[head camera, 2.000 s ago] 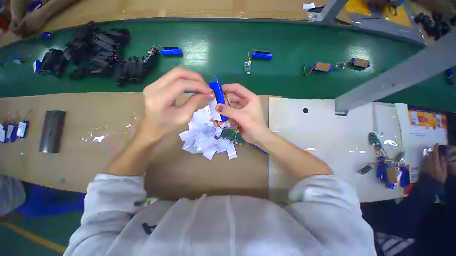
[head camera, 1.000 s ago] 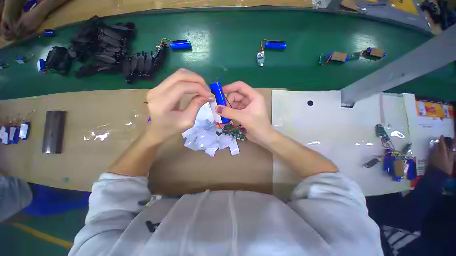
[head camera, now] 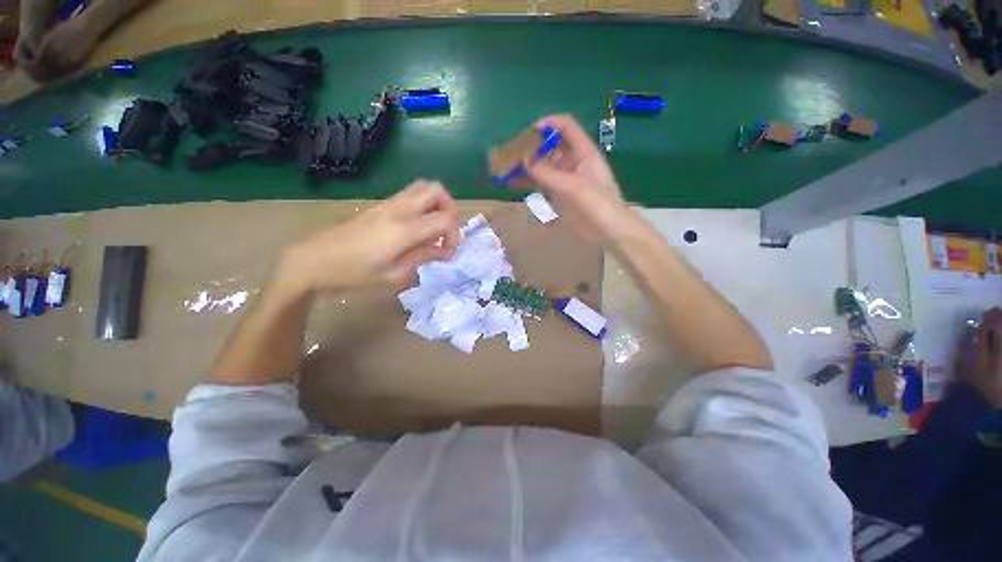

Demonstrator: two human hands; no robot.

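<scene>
My right hand [head camera: 577, 176] holds a blurred pack with a tan face and blue edges [head camera: 520, 156] over the near edge of the green belt. My left hand [head camera: 409, 233] is above the left side of the white slips [head camera: 467, 288], fingers curled; whether it holds anything is unclear. A green circuit board [head camera: 520, 296] lies at the heap's right side. Next to it lies a blue pack with a white patch [head camera: 581, 316]. A single white slip [head camera: 541, 208] lies below my right hand, apart from the heap.
The green belt [head camera: 483, 66] carries black parts [head camera: 247, 104], blue packs [head camera: 424, 101] and tan-faced packs [head camera: 781, 134]. A dark bar [head camera: 121, 292] and white-patched packs [head camera: 55, 288] lie left. A grey post [head camera: 879, 165] and another person's hand [head camera: 981, 351] are right.
My right hand has moved up and away from the heap with the pack, whose tan face now shows. My left hand has come off the pack. The board and white-patched pack are now uncovered. Belt items shifted right.
</scene>
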